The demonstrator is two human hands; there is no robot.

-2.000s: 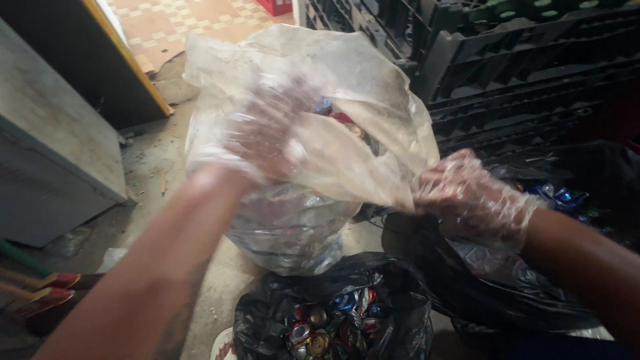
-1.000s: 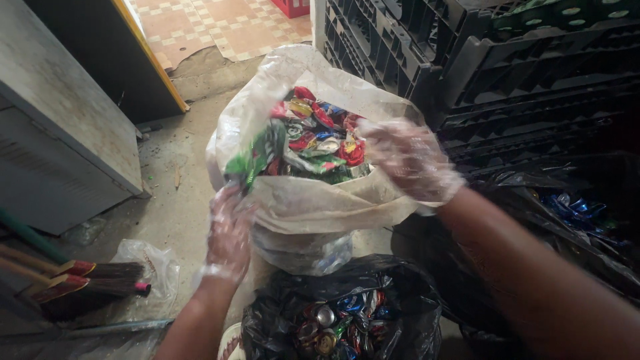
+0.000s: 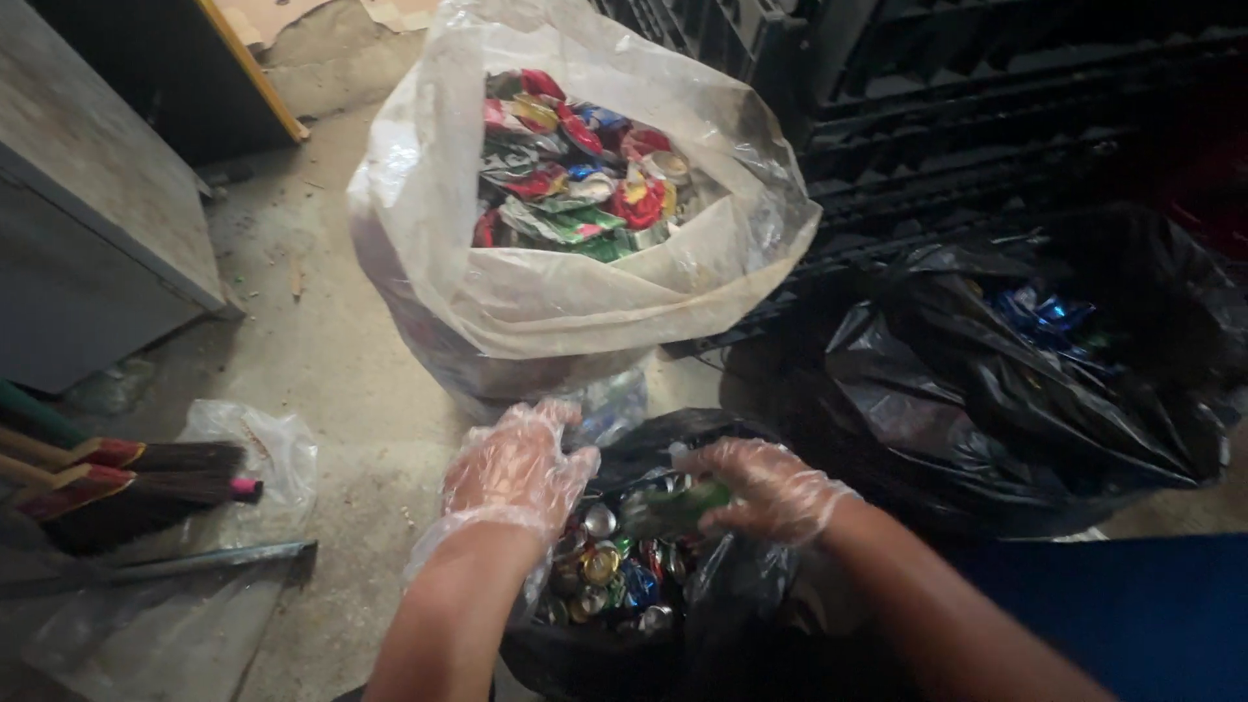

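A black plastic bag of crushed cans (image 3: 624, 575) stands at the bottom centre, its mouth spread wide. My left hand (image 3: 517, 463), in a clear plastic glove, is at the left of its opening with fingers apart; no can shows in it. Gloved too, my right hand (image 3: 765, 487) is over the bag's right side, its fingers around a blurred green crushed can (image 3: 687, 509). Behind them a large translucent whitish bag (image 3: 565, 302) stands with its rim folded outward, and flattened red, green and blue cans (image 3: 575, 175) fill its mouth.
Another black bag with cans (image 3: 955, 419) stands on the right, below stacked dark plastic crates (image 3: 926, 127). Brooms (image 3: 146, 478) and a clear plastic sheet (image 3: 253, 439) lie at the left, near a grey metal cabinet (image 3: 107, 195).
Both hands have left the whitish bag and come down to the black bag in front. The whitish bag's mouth is uncovered, where hands and folds hid much of it earlier.
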